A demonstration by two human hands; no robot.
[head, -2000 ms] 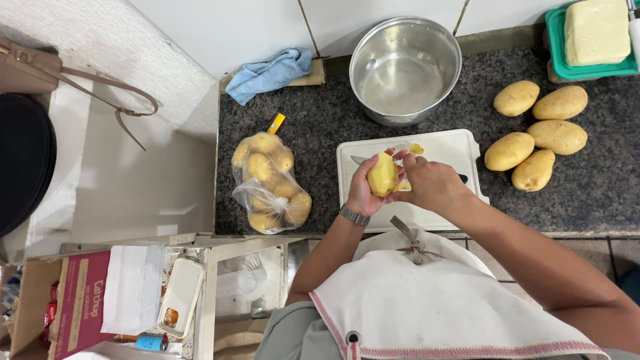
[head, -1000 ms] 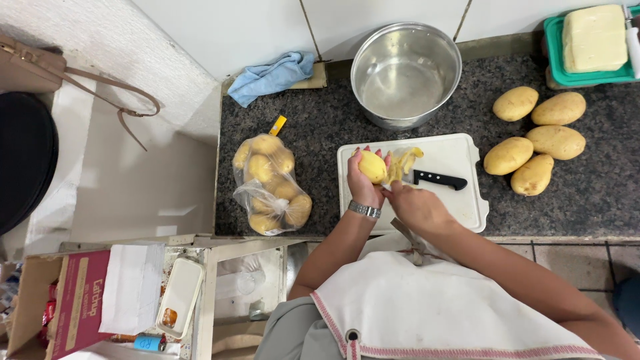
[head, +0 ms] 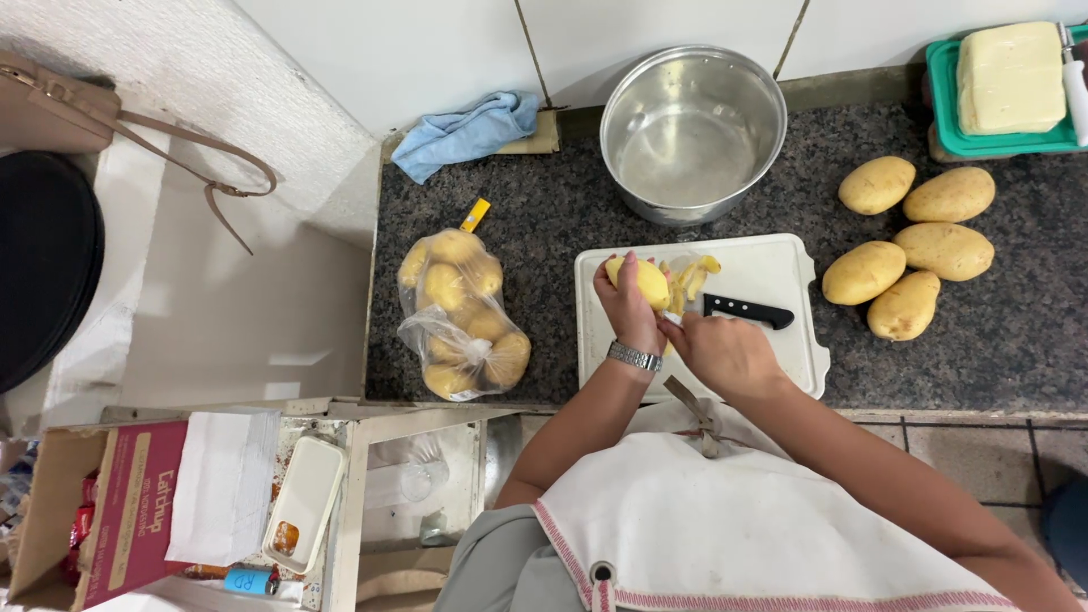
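Observation:
My left hand [head: 631, 308] holds a largely peeled potato [head: 643, 283] above a white cutting board [head: 778, 255]. Close to its lower side, my right hand [head: 722, 348] grips a small tool [head: 671, 319], mostly hidden by the fingers, so its kind cannot be told. Potato peels [head: 695, 276] lie on the board beside the potato. A knife with a black handle [head: 748, 311] rests there too, its blade largely hidden under peels and hand. Several unpeeled potatoes [head: 943, 251] sit on the counter to the right. Behind the board stands a metal pot [head: 693, 127].
A tied plastic bag of potatoes [head: 463, 314] lies on the granite counter [head: 552, 204] at left. Behind it is a blue cloth [head: 467, 134]. A green tray [head: 948, 93] bearing a pale block [head: 1011, 76] stands back right. An open drawer [head: 357, 493] is below left.
Peels that hung by my hands one second ago now lie on the board. The black knife handle, mostly covered two seconds ago, shows plainly. My left hand still holds the potato.

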